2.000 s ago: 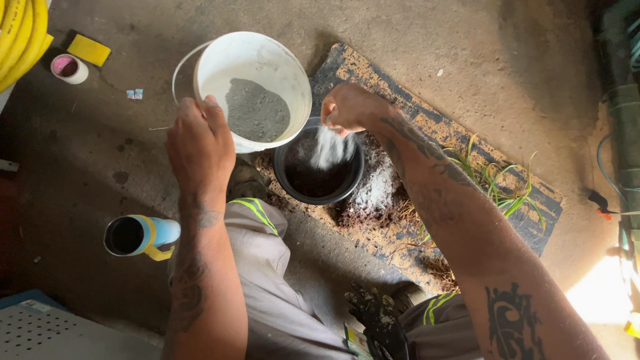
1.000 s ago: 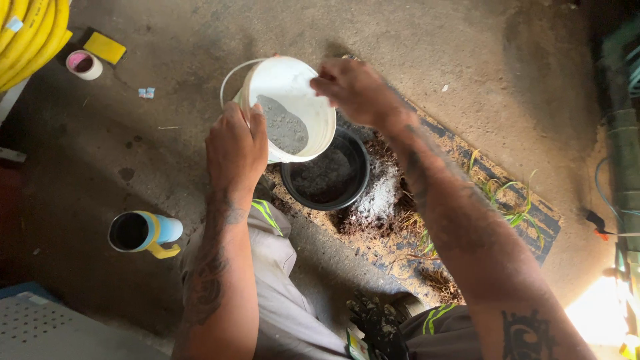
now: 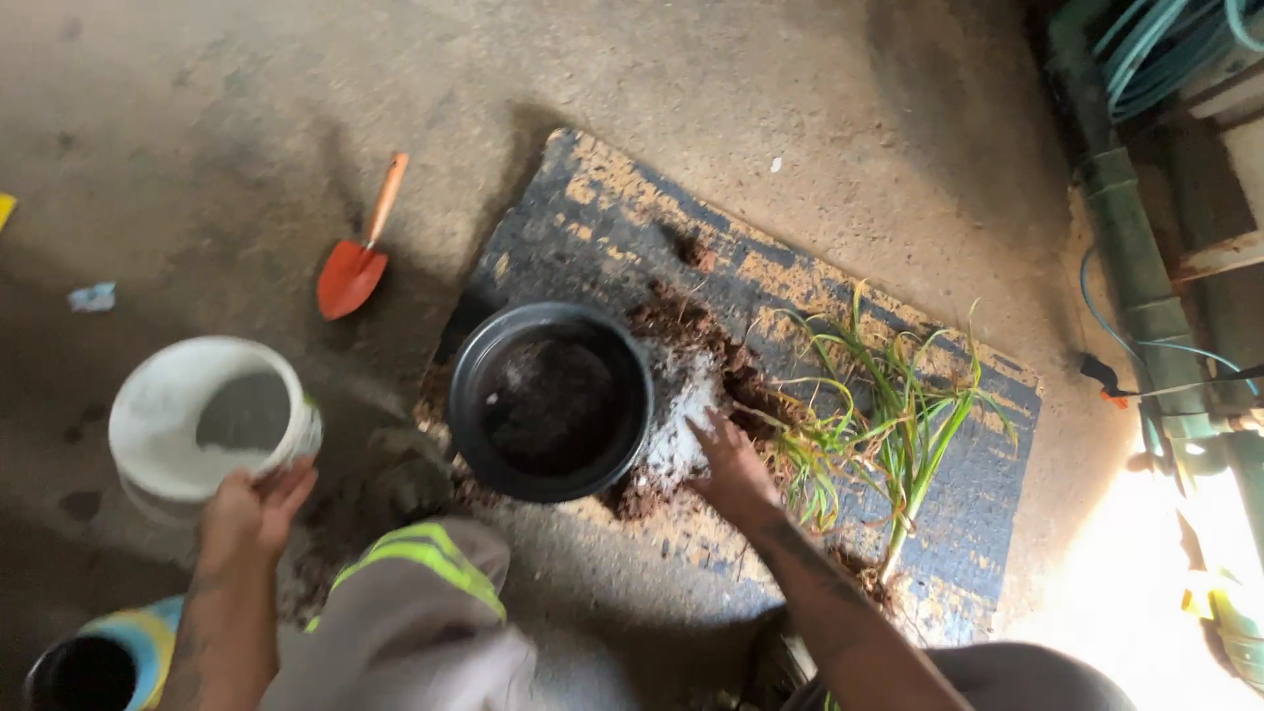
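My left hand [image 3: 259,504] is at the lower rim of a white plastic bucket [image 3: 153,415] holding grey powder; whether its fingers grip the rim is unclear. A black plastic plant pot [image 3: 464,405] with dark soil stands on a worn board [image 3: 553,232]. My right hand [image 3: 726,459], fingers spread, is over white powder [image 3: 681,425] heaped on brown potting soil [image 3: 681,316] beside the pot. To its right lies an uprooted green plant [image 3: 908,444] with long narrow leaves and bare roots.
A hand trowel [image 3: 353,276] with an orange blade and wooden handle lies on the concrete floor [image 3: 444,59]. A blue and yellow cup [image 3: 138,642] stands at lower left, near my knee. Green pipes [image 3: 1131,227] and coiled hose [image 3: 1150,59] are along the right side.
The bucket has moved left, away from above the pot, with my left hand. My right hand has left the bucket and come down to the powder and soil. The view has shifted.
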